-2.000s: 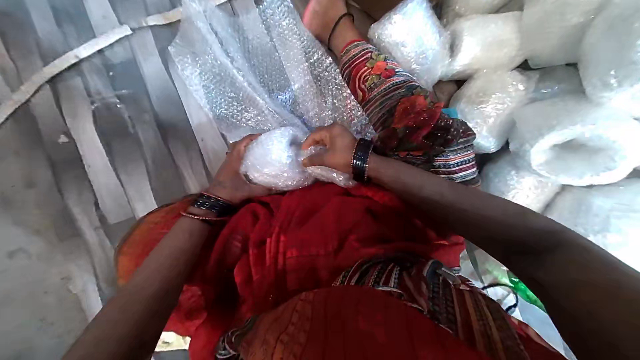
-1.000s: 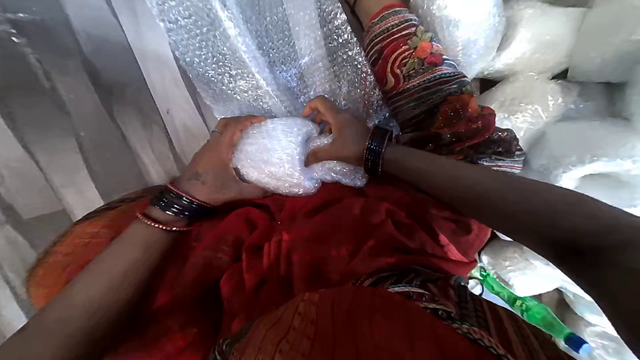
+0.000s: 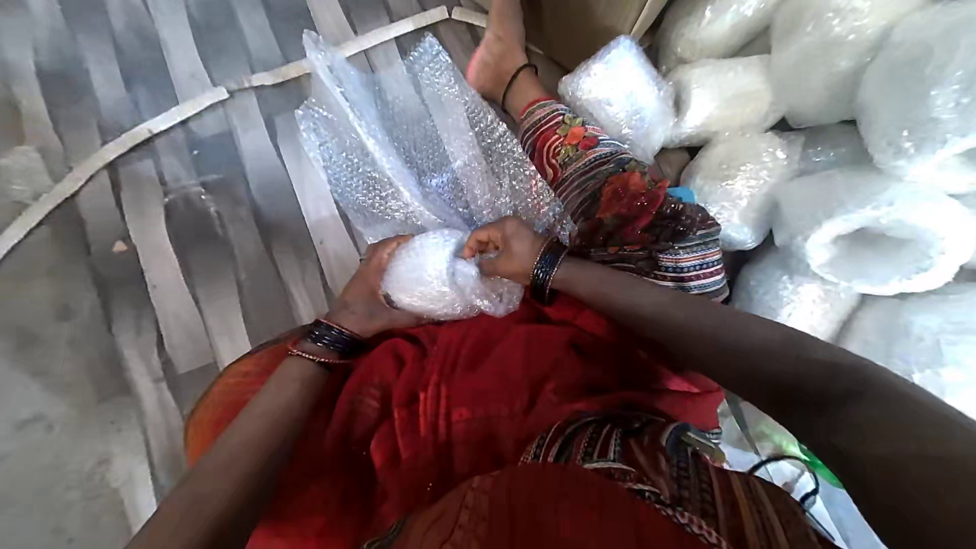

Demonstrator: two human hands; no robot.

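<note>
A rounded bundle in bubble wrap (image 3: 427, 278) lies at my lap, over the red cloth. My left hand (image 3: 370, 293) grips it from its left side. At its right end, the fingers of my right hand (image 3: 511, 250) are bent against the gathered wrap and pinch it. What is inside the bundle is hidden by the wrap. A loose sheet of bubble wrap (image 3: 412, 152) spreads on the floor just beyond both hands, beside my outstretched leg.
Several bubble-wrapped pieces (image 3: 732, 99) are piled at the right, one with a hollow ring-shaped end (image 3: 888, 236). A cardboard box (image 3: 587, 30) stands at the top. A pale strip (image 3: 152, 133) crosses the striped floor at the left. Part of a green plastic bottle (image 3: 822, 465) shows at the lower right.
Both hands have stayed on the wrapped bundle, with small shifts of the right fingers at its end. The view moved closer, then back out.
</note>
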